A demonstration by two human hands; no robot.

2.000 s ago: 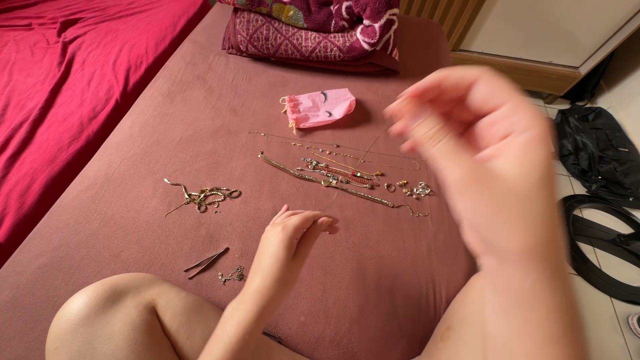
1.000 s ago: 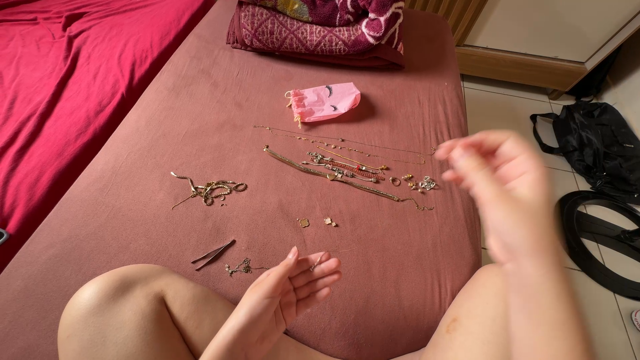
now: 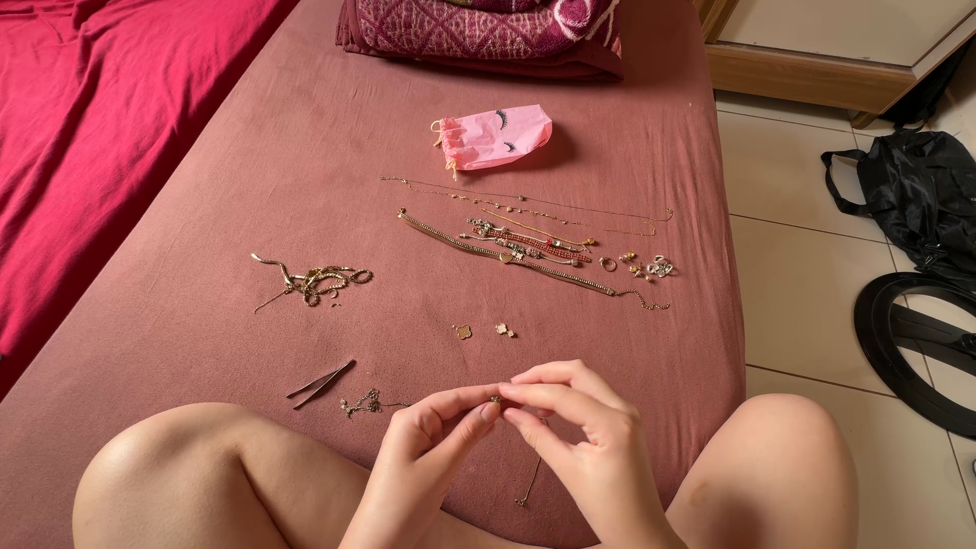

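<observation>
My left hand (image 3: 438, 438) pinches a tiny piece of jewellery (image 3: 496, 399) between thumb and forefinger. My right hand (image 3: 583, 427) meets it from the right, its fingertips at the same piece. A thin chain (image 3: 531, 482) hangs or lies below the hands; which hand it runs to is hidden. Left of my hands are a tangled fine chain (image 3: 367, 402) and metal tweezers (image 3: 320, 383). Beyond them lie a clover-shaped pendant (image 3: 463, 332) and a small earring or charm (image 3: 503, 330). Farther off, necklaces and bracelets (image 3: 503, 258) lie in rows, with a ring (image 3: 608, 264) beside them.
A knot of gold-toned chains (image 3: 313, 284) lies at left on the mauve sheet (image 3: 229, 206). A pink drawstring pouch (image 3: 496, 139) and a folded patterned blanket (image 3: 480, 34) are farther back. On the tiled floor at right are a black bag (image 3: 915, 198) and a black ring-shaped object (image 3: 877, 343).
My right hand has come down from the upper right to meet my left hand. The left hand, palm up and open one second ago, now pinches a small piece.
</observation>
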